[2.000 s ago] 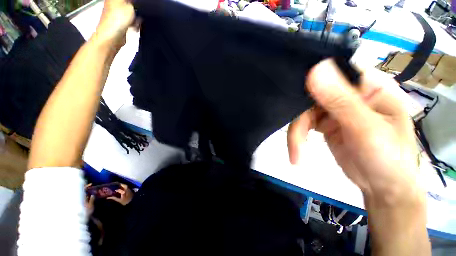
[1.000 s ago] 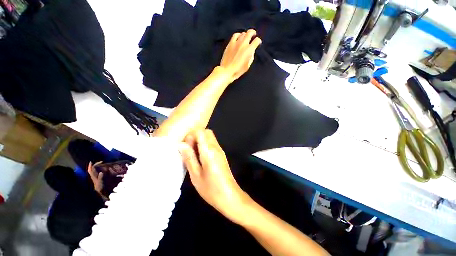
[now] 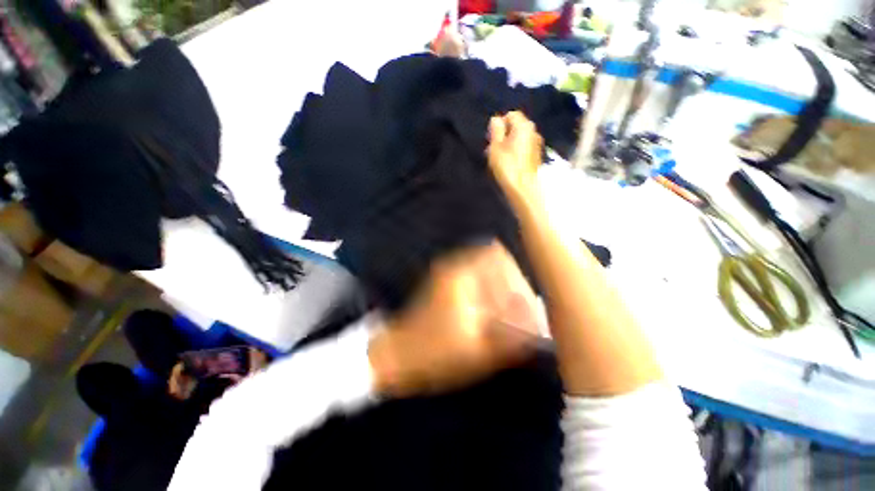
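Observation:
Black cut cloth [image 3: 413, 153] lies heaped on the white table in front of me, with its near part coming down toward my lap. My right hand [image 3: 516, 149] is at the right side of the heap, fingers curled on the cloth. My left hand [image 3: 461, 321] is blurred at the near end of the cloth, close to my right forearm; its fingers cannot be made out. A small black cloth tip [image 3: 597, 252] shows right of my right forearm.
Gold-handled scissors [image 3: 763, 292] and a black-handled tool [image 3: 768, 206] lie right of the sewing machine [image 3: 614, 115]. A black bundle with strings [image 3: 115, 163] hangs at the far left. A person's hands [image 3: 182, 376] hold a phone below the table edge.
My left hand has come back from the heap toward me, and my right hand has reached forward to it. The panel spread on the table is now mostly drawn in or hidden by my arms.

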